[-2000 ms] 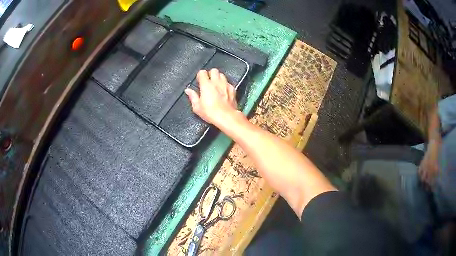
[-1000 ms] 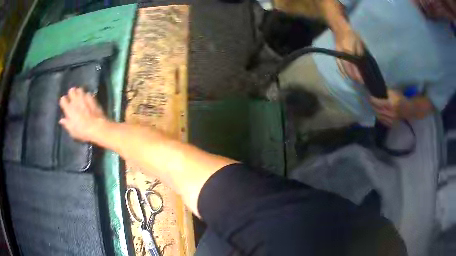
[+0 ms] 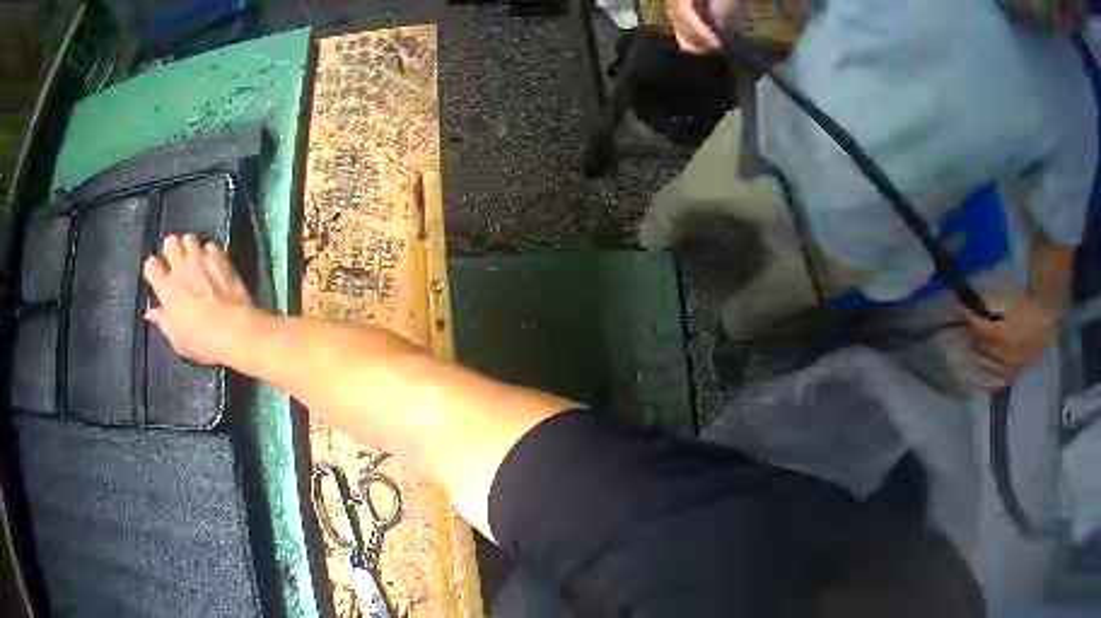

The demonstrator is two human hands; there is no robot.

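The cutting die (image 3: pixel 144 302), a black rounded outline with crossbars, lies on dark ribbed sheet material (image 3: pixel 133 519) at the left. My right hand (image 3: pixel 193 296) lies palm down over the die's right part, near a crossbar, with fingers a little apart. The contact under the palm is hidden, and I see nothing gripped. My left hand is out of the picture. Scissors (image 3: pixel 359 531) lie on the pale wooden ledge (image 3: pixel 368 181), with the handles towards the top and the blades cut off by the bottom edge.
The green pad (image 3: pixel 248 79) lies under the sheets, beside the ledge. A green surface (image 3: pixel 568 326) is right of the ledge. At the right, a person in a light blue shirt (image 3: pixel 887 145) holds a long black strap (image 3: pixel 857 151) in both hands. A speckled floor (image 3: pixel 519 133) lies behind.
The view has swung right, so the die and ledge now lie farther left. My right hand stays on the die. The other person's strap, looped a second ago, is now stretched out diagonally.
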